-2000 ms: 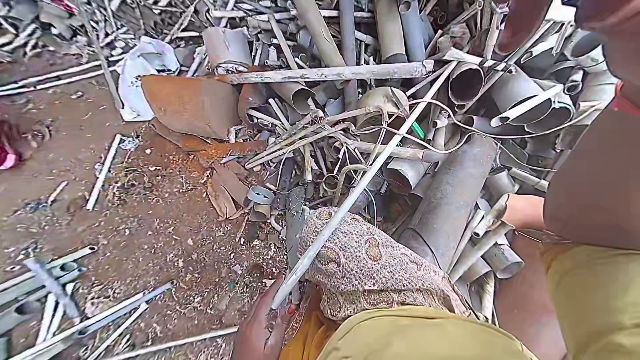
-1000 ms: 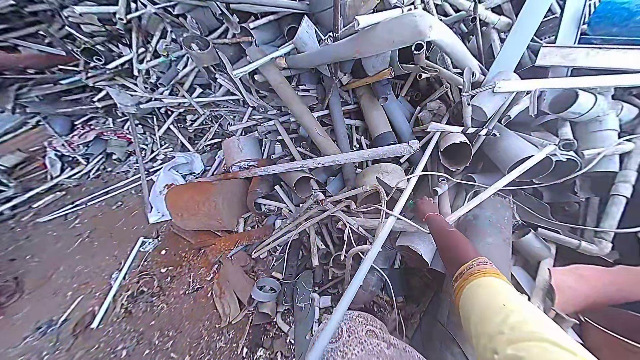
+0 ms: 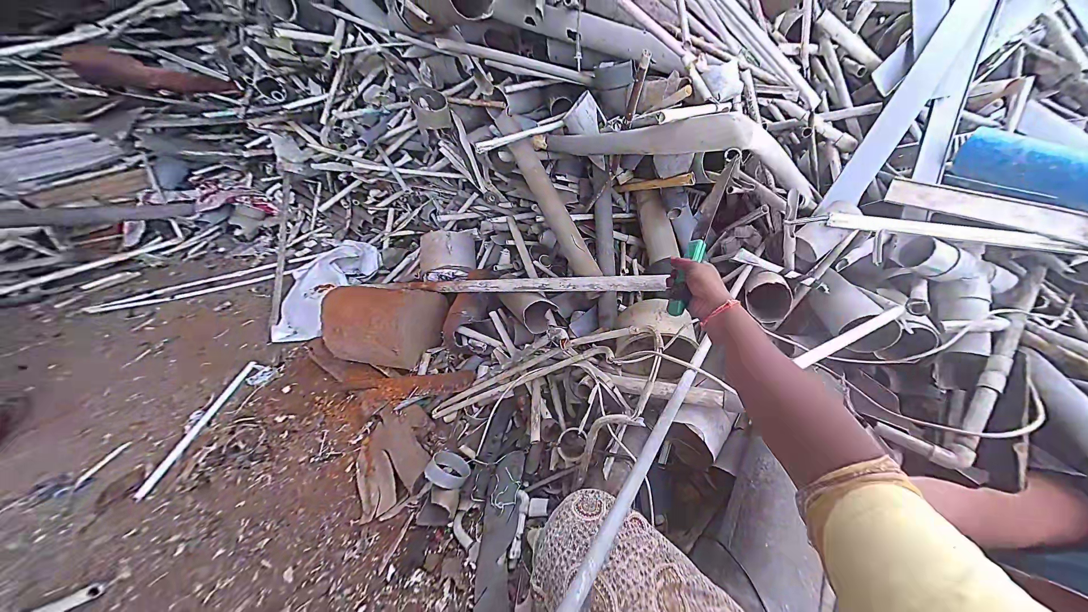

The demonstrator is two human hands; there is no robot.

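My right hand [image 3: 701, 287] is closed around the green handle [image 3: 687, 270] of a bladed hand tool, with its dark blade [image 3: 716, 200] pointing up and away over the scrap heap. The hand is at the right end of a flat whitish strip [image 3: 552, 285]. A long thin white pipe [image 3: 650, 450] slants from the bottom edge up past my right wrist and passes beside patterned cloth [image 3: 608, 544]. My left hand is out of view. Another white pipe [image 3: 850, 337] lies partly behind my forearm.
Heaped plastic pipes surround the hand, with a large grey pipe [image 3: 756, 518] below the forearm and loose cable [image 3: 926, 357] at right. A rust-coloured curved piece [image 3: 382, 325] and white sheet [image 3: 327, 285] lie left. A blue cylinder [image 3: 1020, 166] is upper right. Bare skin [image 3: 1003, 510] shows lower right.
My right hand has reached into the heap and come up with the green-handled tool. My left hand, at the pipe's lower end two seconds ago, has left the view. The view has shifted up the heap.
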